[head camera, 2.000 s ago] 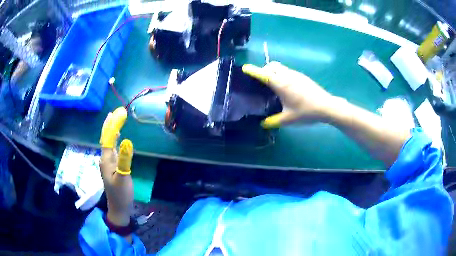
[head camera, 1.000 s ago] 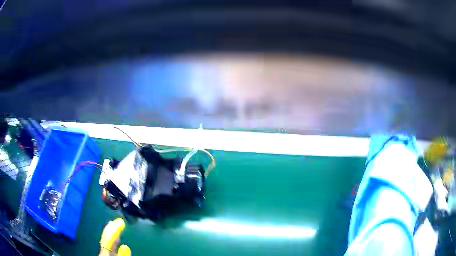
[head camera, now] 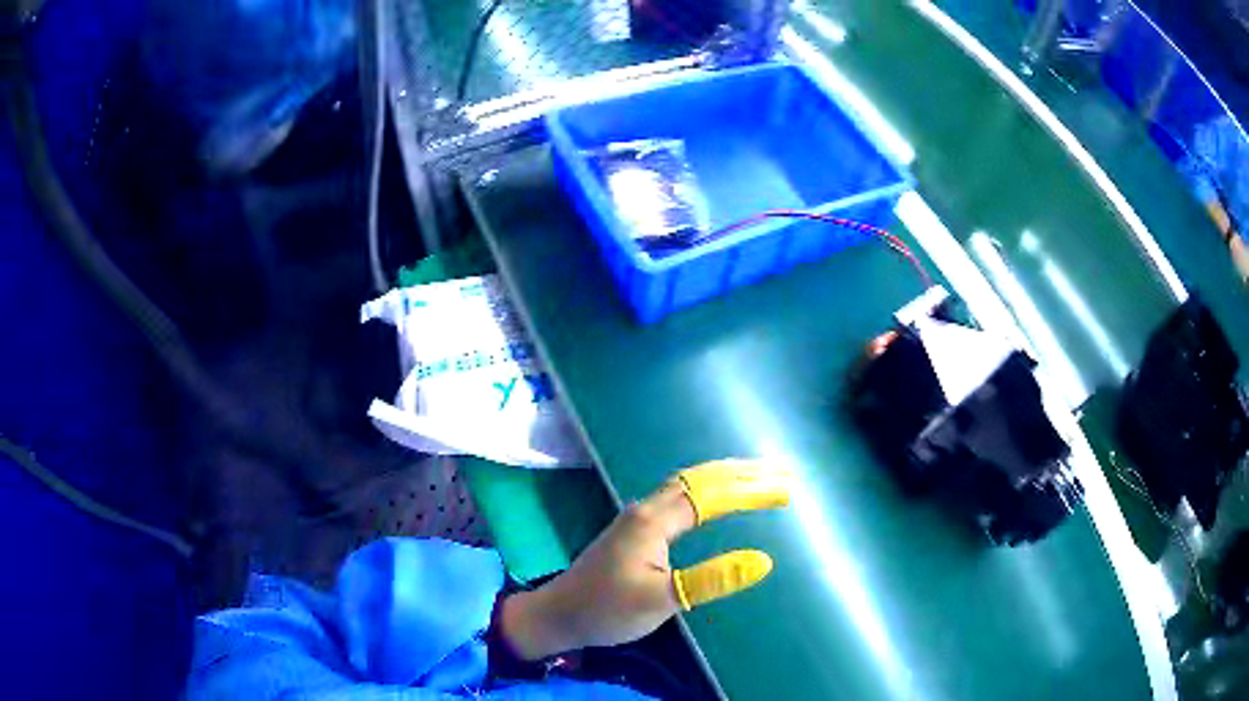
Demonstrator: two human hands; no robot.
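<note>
My left hand (head camera: 630, 562), with yellow finger cots, is over the front edge of the green bench mat. Its fingers are apart and it holds nothing. My right hand is not in view. A black optical engine housing (head camera: 966, 425) with a white triangular side stands on the mat beyond my fingers, not touched by them. A thin red and black wire lead (head camera: 836, 219) runs from it into the blue parts bin (head camera: 767, 267), which holds a silvery bagged item (head camera: 649, 192).
A white wipe pack (head camera: 466, 370) with blue-green print lies at the left bench edge. Another black housing (head camera: 1185, 411) is past the pale rail (head camera: 1116, 527) at right. A blue-clad person (head camera: 254, 69) is at upper left; part of an arm shows at far right.
The view has swung left. The housing that was under my right hand is no longer seen, and the right arm has left the picture. My left hand shows more fully, still empty.
</note>
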